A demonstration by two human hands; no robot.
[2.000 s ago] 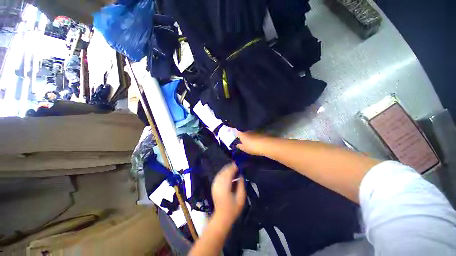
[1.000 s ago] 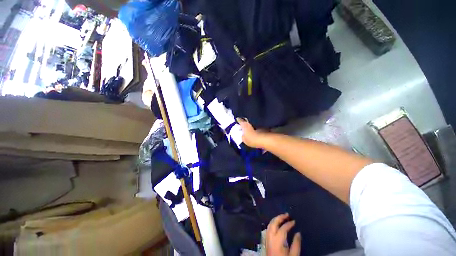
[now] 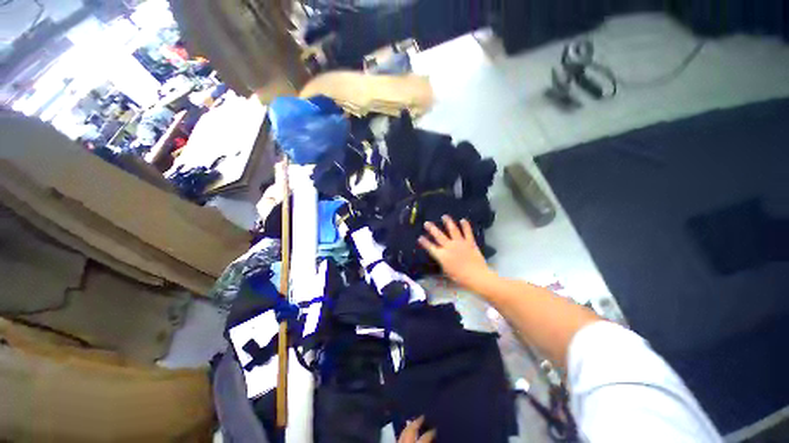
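Note:
My right hand lies with spread fingers at the near edge of the black bundle of cut pieces, which has a yellowish tie. It grips nothing visible. My left hand is mostly cut off by the bottom edge; only some fingers show over dark cloth, and its grip is unclear. Loose black cut pieces lie in front of me, with white pieces and a blue piece among them to the left.
A brown wooden stick and white roll run along the left. A blue plastic bag is at the pile's far end. A speckled block sits beside the spread dark fabric. Black-handled shears lie near my right arm. A corded tool stands behind.
My right hand has left the white piece and moved onto the bundle, fingers spread. My left hand has dropped to the bottom edge. The view has swung up and right, showing more table.

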